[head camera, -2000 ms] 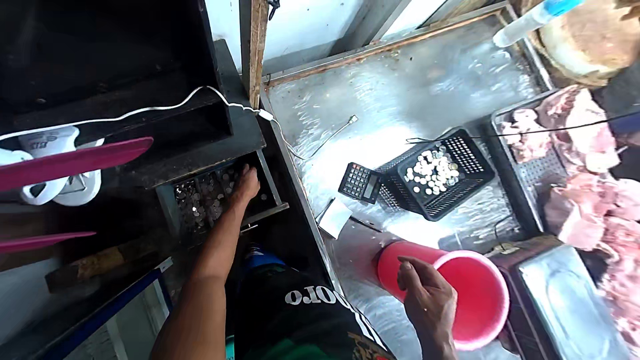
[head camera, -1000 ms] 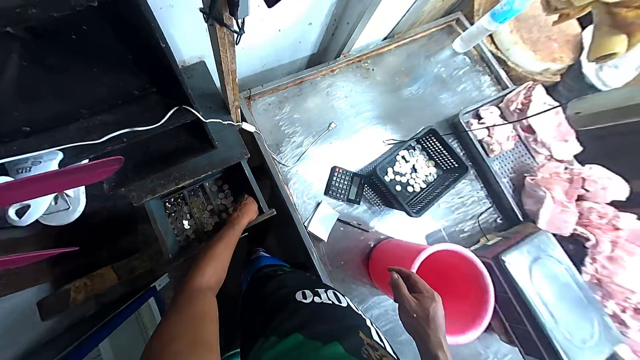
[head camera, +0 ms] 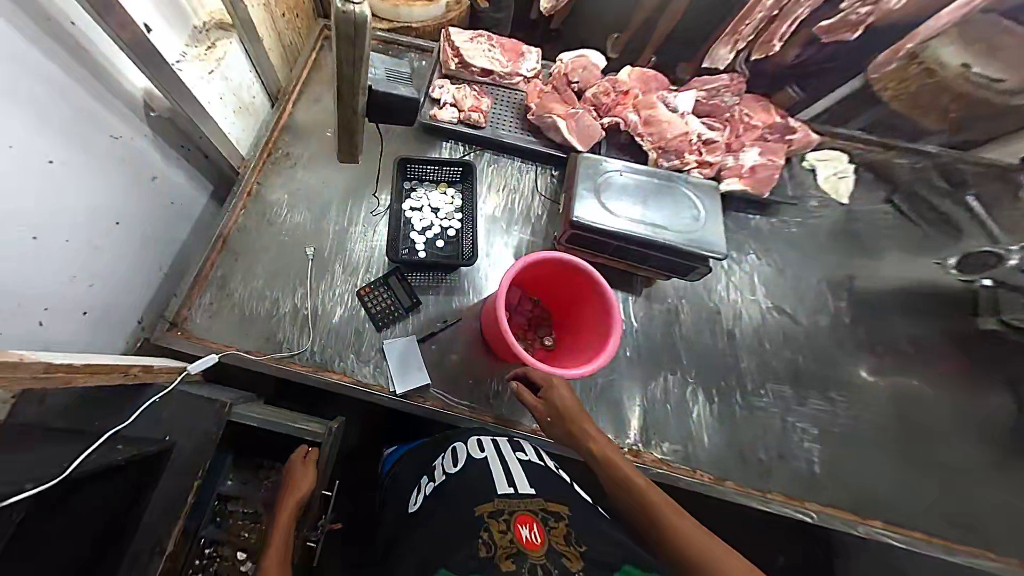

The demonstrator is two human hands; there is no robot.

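Note:
My left hand rests at the front edge of a dark wooden drawer that holds many coins; its fingers are partly hidden, so what they hold cannot be told. My right hand is beside the near rim of a pink plastic bucket, fingers loosely bent, their contents unclear. Coins and what look like banknotes lie in the bucket. Behind it to the left, a black plastic basket holds many coins. A calculator, a pen and a white notepad lie nearby.
A weighing scale with a metal top stands behind the bucket. Raw meat lies along the back, partly on a perforated tray. A wooden post rises at the back left. A white cable crosses the metal table's front edge.
The view has swung right, showing more of the table and the bucket's inside. My left hand stays at the drawer, and my right hand stays near the bucket.

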